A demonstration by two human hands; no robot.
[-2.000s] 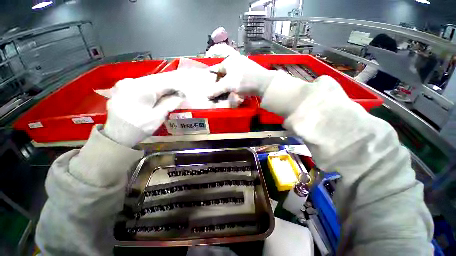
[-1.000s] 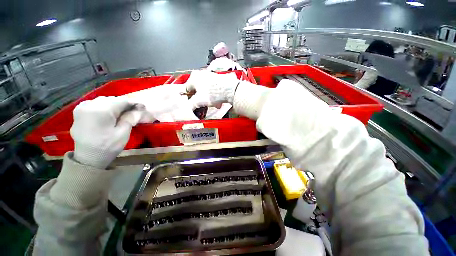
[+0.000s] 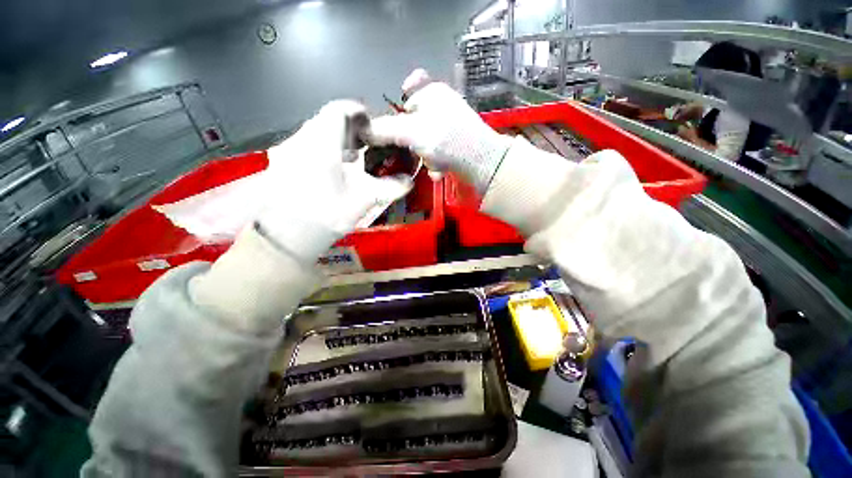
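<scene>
Both my hands wear white knit gloves and meet above the middle red bin (image 3: 397,245). My right hand (image 3: 430,129) is closed, with a thin brown hand tool (image 3: 393,105) sticking out at its top. A dark block with orange-red winding (image 3: 389,161) shows between the hands; which hand bears it is unclear. My left hand (image 3: 318,168) is raised at its left, blurred, with a small grey patch at its fingertips. A white cover sheet (image 3: 210,213) spreads left from beneath my left hand over the bins.
A steel tray (image 3: 509,411) with rows of dark blocks is below. Right of it are a yellow box (image 3: 539,331), a white bottle (image 3: 562,381) and a blue bin (image 3: 612,387). The right red bin (image 3: 668,191) holds block rows. A person (image 3: 733,117) is at far right.
My left hand has moved right and up, close to my right hand. The sheet now lies further left, and the orange-red block shows more clearly. The view has shifted.
</scene>
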